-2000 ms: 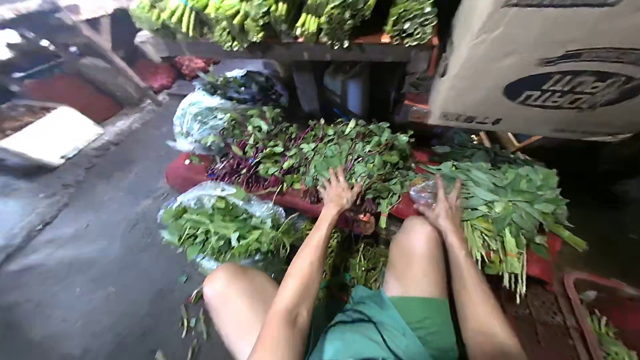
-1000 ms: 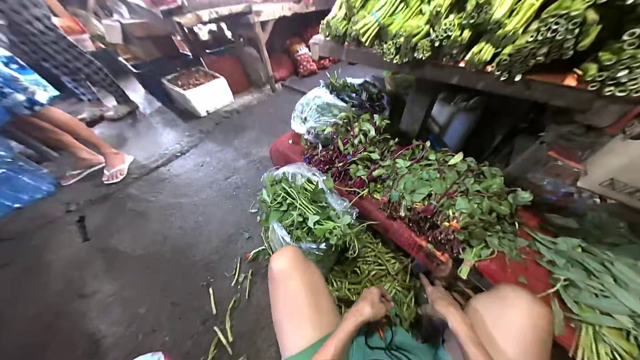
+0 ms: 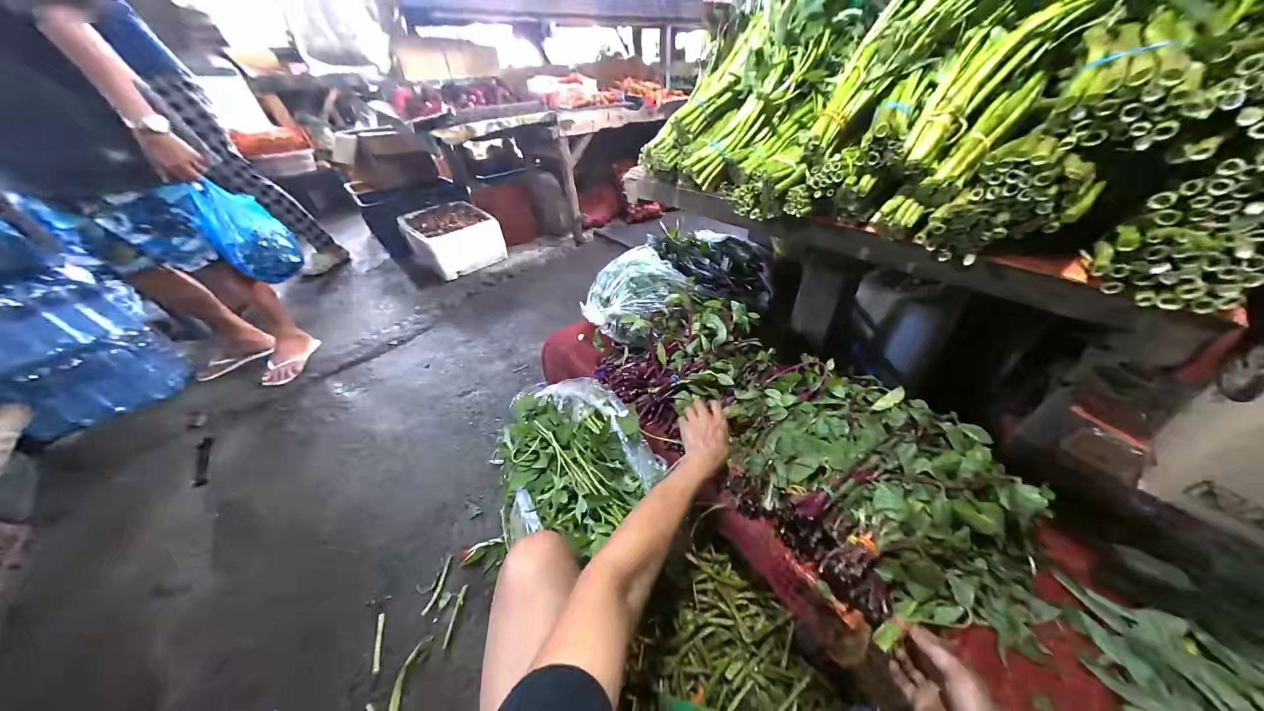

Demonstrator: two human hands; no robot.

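Observation:
My left hand (image 3: 704, 433) reaches out over the bunched greens with purple stems (image 3: 647, 390) and touches their leaves; its fingertips are partly hidden, so a grip cannot be made out. Low at the right, my right hand (image 3: 933, 671) is at the near end of the leafy bunches (image 3: 889, 474), fingers bent beside a small leaf; whether it grips anything is unclear. The bunches lie on a red surface (image 3: 755, 548). Left of my left arm stands a clear plastic bag of leafy greens (image 3: 568, 454). Green pods or stems (image 3: 731, 632) lie heaped below the red edge.
A wooden shelf (image 3: 987, 267) with bundled hollow green stems (image 3: 948, 128) rises at the right. A tied plastic bag (image 3: 632, 286) sits at the far end. Two people stand at the left, one beside a blue bag (image 3: 247, 232). A white foam box (image 3: 454, 242) is on the wet floor.
The view has swung left since two seconds ago. My left hand has moved from low between my knees, one second ago, out to the purple-stemmed greens.

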